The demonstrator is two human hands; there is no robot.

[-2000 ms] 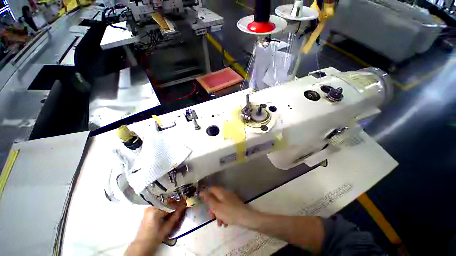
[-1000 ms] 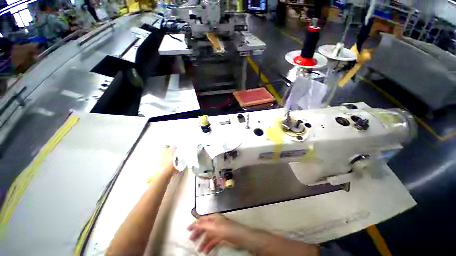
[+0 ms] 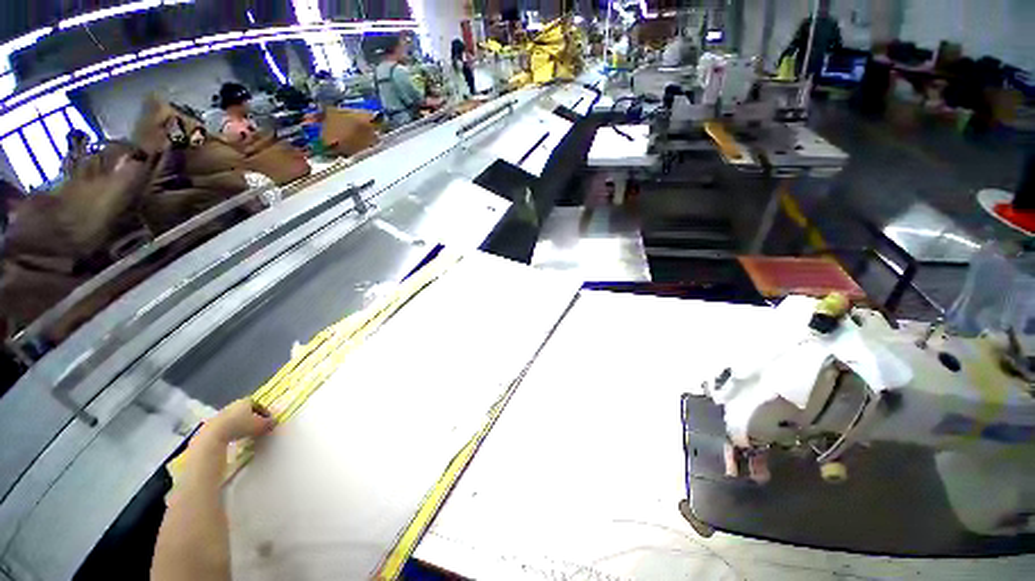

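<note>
Long yellow strips (image 3: pixel 331 347) lie side by side along the left edge of a pale board (image 3: pixel 375 454). More yellow strip (image 3: pixel 437 495) runs along the board's right edge. My left hand (image 3: pixel 236 429) is at the near part of the left strips, its fingers bent over them; whether it grips one is hidden. My right hand is not in view. The white sewing machine (image 3: pixel 976 397) is at the right, cut off by the picture's edge. A white cloth (image 3: pixel 783 361) drapes over its head.
A long metal conveyor (image 3: pixel 306 272) runs past the board's left side. Brown material (image 3: pixel 102 227) is piled beyond it. A red tray (image 3: pixel 800 276) is behind the machine. Other people (image 3: pixel 397 85) and machines are farther back.
The view has swung left. My left hand has gone from beside the machine head to the strips at the board's left edge. My right hand has left the picture.
</note>
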